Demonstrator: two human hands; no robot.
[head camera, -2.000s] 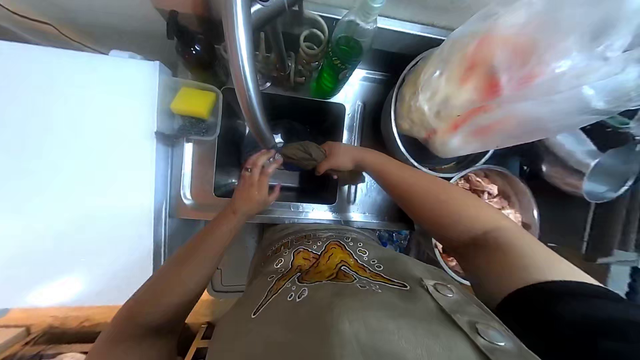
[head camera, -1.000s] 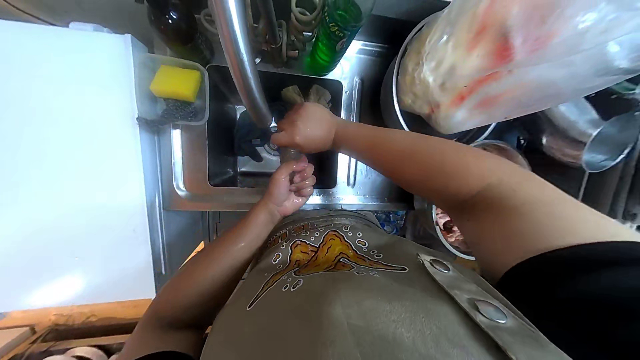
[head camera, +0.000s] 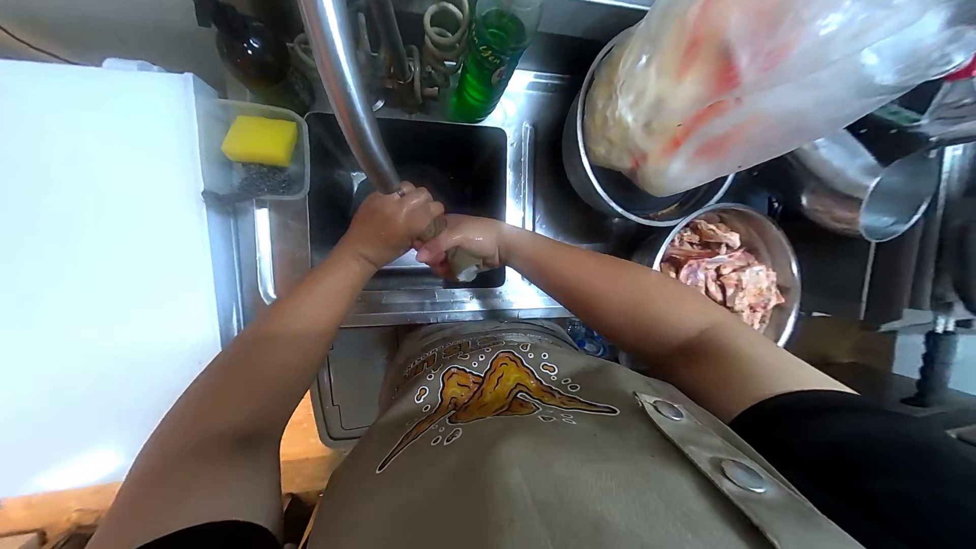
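Note:
Over the dark basin of a steel sink (head camera: 480, 175), my left hand (head camera: 393, 225) is closed around one end of a wet, twisted grey-brown cloth (head camera: 465, 264). My right hand (head camera: 469, 240) grips the same cloth close beside it, and a crumpled end sticks out below the fingers. Both hands are wet and sit just under the mouth of a curved metal faucet (head camera: 351, 91). The middle of the cloth is mostly hidden by my fingers.
A plastic tub (head camera: 301, 171) with a yellow sponge (head camera: 261, 140) stands left of the basin, beside a white surface (head camera: 99, 267). Behind is a green bottle (head camera: 488, 65). At right are a large pot (head camera: 576, 145) holding a filled plastic bag (head camera: 732, 84) and a bowl (head camera: 793, 282) of raw meat pieces.
My left hand has moved up to the faucet's mouth, and my right hand has come down beside it. The cloth, spread wider in the basin one second ago, is now bunched between both hands.

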